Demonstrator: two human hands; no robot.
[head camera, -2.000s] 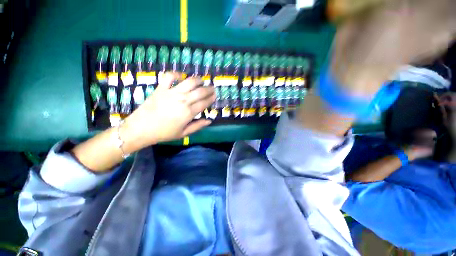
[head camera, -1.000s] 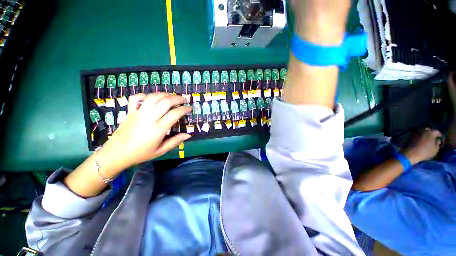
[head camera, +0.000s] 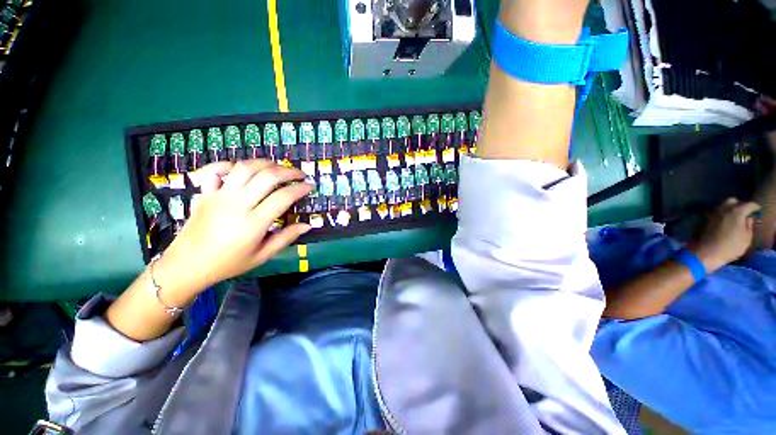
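A long black tray (head camera: 134, 183) holds two rows of small green circuit board units (head camera: 289, 132) with thin wires and yellow-and-white ends. My left hand (head camera: 234, 212) lies palm down over the left half of the tray, its thumb apart from the fingers. It covers several units of the lower row, and I see nothing held in it. My right forearm reaches up past the tray's right end, with a blue strap (head camera: 540, 58) at the wrist. My right hand is cut off by the top edge.
A silver box with blue sides (head camera: 408, 58) stands behind the tray. A yellow line (head camera: 277, 59) crosses the green mat (head camera: 196, 64). A black cord (head camera: 664, 161) runs to the right of my arm. A coworker in blue (head camera: 681, 340) sits at the right, near black and white material (head camera: 693, 76).
My right hand has swung from the upper right, blurred, up past the top edge. The tray and box shifted down in view, then slightly left. My left hand stays over the tray.
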